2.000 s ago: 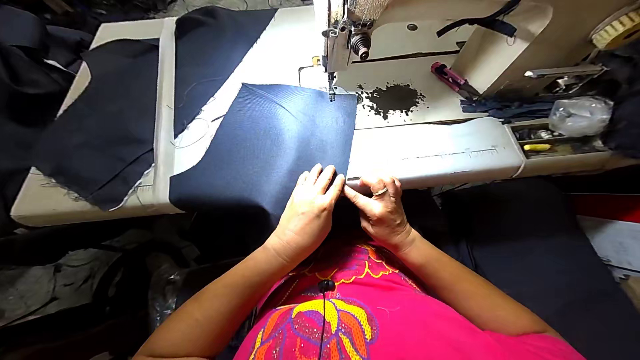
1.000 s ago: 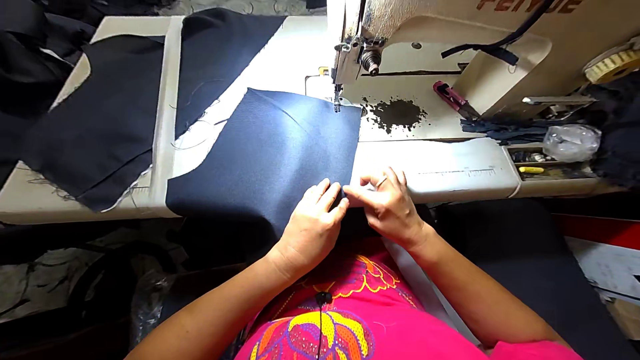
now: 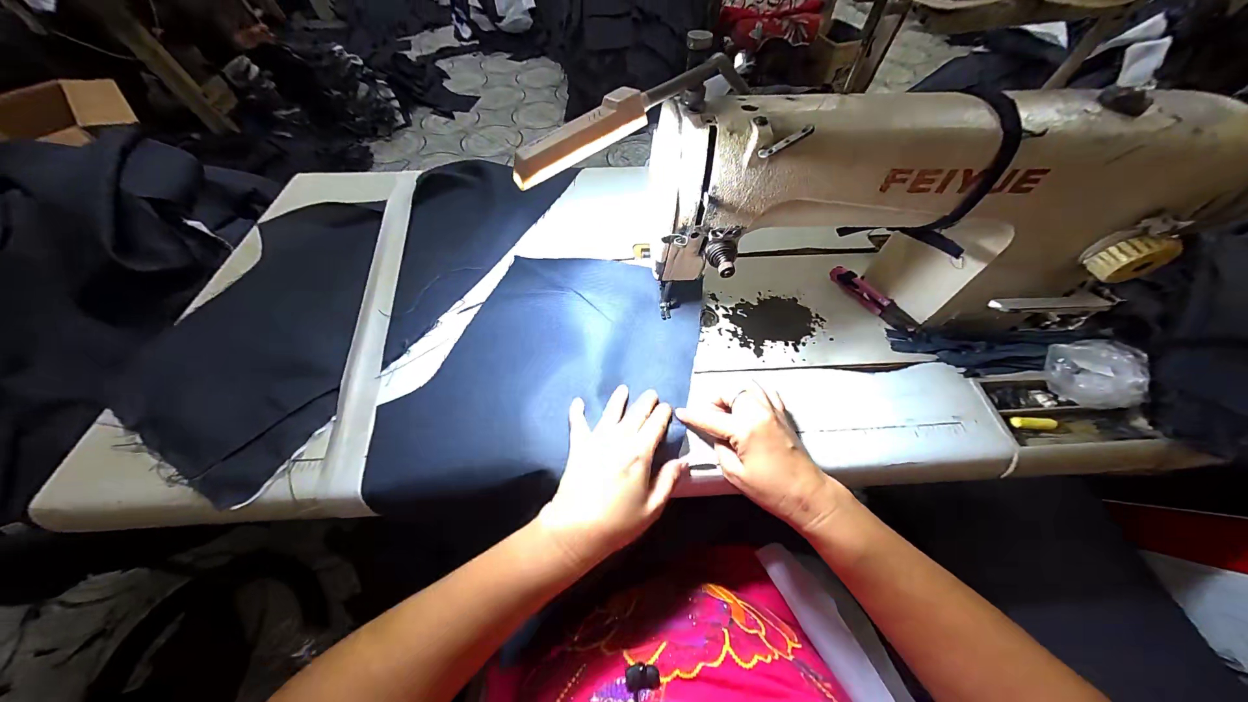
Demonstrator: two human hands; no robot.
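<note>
A dark blue fabric panel [image 3: 526, 370] lies on the white sewing table, its right edge running under the presser foot [image 3: 666, 300] of a Feiyue sewing machine [image 3: 838, 166]. My left hand [image 3: 614, 468] rests on the panel near the table's front edge, fingers spread and palm down. Just to its right, my right hand [image 3: 760, 444] touches the panel's right edge with its index fingertip, its other fingers partly curled. Whether it pinches the cloth between thumb and finger cannot be told. The panel's front part hangs over the table edge.
More dark fabric pieces [image 3: 283, 341] lie at the left, one beside a pale strip [image 3: 375, 331]. Pink-handled snips [image 3: 868, 292] lie near the machine's base. A tray [image 3: 1072, 434] at the right holds small items and a plastic bag [image 3: 1097, 373]. A lamp [image 3: 582, 136] juts left from the machine head.
The view has tilted up, showing more of the machine and floor. Both hands remain at the panel's right edge near the table front, and the panel stays under the presser foot.
</note>
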